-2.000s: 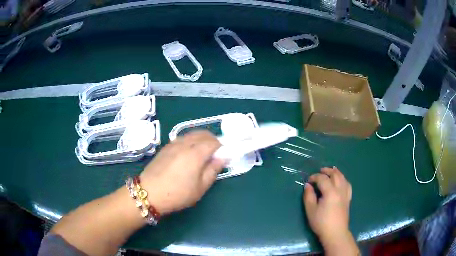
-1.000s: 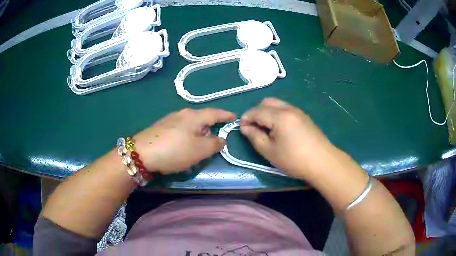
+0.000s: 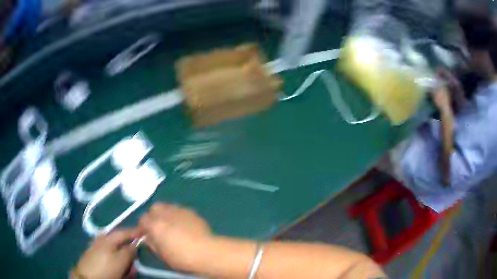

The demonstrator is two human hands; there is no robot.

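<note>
The frame is blurred. My left hand [image 3: 106, 255] and my right hand [image 3: 171, 234] meet at the lower left, fingertips together on a white plastic frame [image 3: 163, 272]. Most of that frame is hidden by my hands and the picture's edge. Two white frames with round discs [image 3: 136, 182] lie just beyond my hands, one partly against the other. Thin pale rods [image 3: 204, 173] lie loose on the green bench, right of those frames.
Stacked white frames [image 3: 43, 218] are at the left, others [image 3: 132, 53] farther back. A small brown carton [image 3: 229, 84] stands behind the rods. A white cord [image 3: 338, 101] runs towards a yellow-filled bag [image 3: 381, 76]. A person in light blue [image 3: 463, 144] and a red stool [image 3: 389, 215] are right.
The view has swung right, so the bench things stand farther left and the neighbouring person and stool show. My hands are still together on the frame.
</note>
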